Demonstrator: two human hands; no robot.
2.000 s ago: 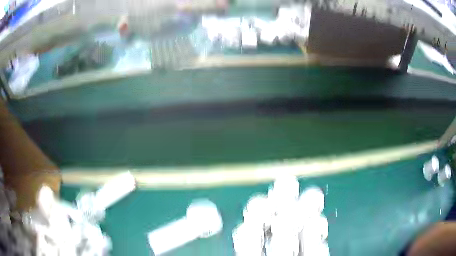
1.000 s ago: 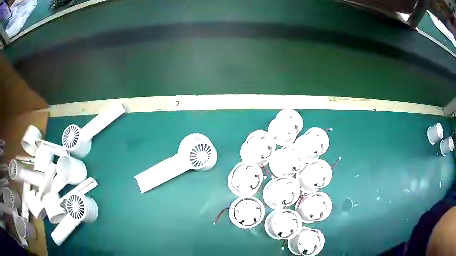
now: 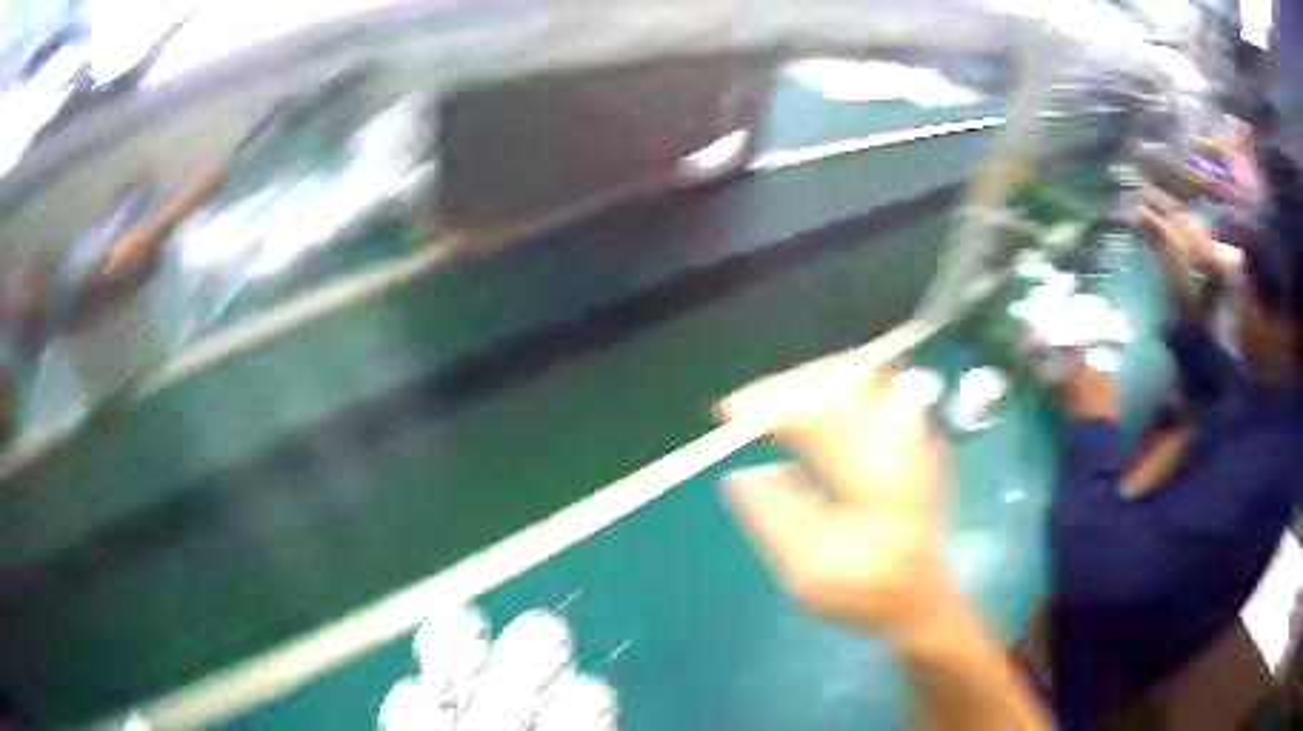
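Observation:
My right hand [image 3: 850, 500] is raised over the green bench by the pale edge strip, fingers apart and blurred. It appears empty. A cluster of white round motor units [image 3: 500, 678] lies on the bench at the lower left, cut off by the bottom edge. Two small white cups [image 3: 977, 397] lie beyond my hand near the strip; one is partly hidden by it. My left hand is not in view.
The dark green conveyor belt [image 3: 429, 471] runs diagonally beyond the pale strip [image 3: 572, 534]. A dark brown carton [image 3: 586, 143] stands across it. A person in dark blue [image 3: 1157, 528] works at the right beside white parts [image 3: 1069, 311]. A blurred arm [image 3: 157, 229] shows far left.
The view has swung right and up. My right hand has come into view. The white housings and the carton at the left have left the picture, and the neighbouring person now shows.

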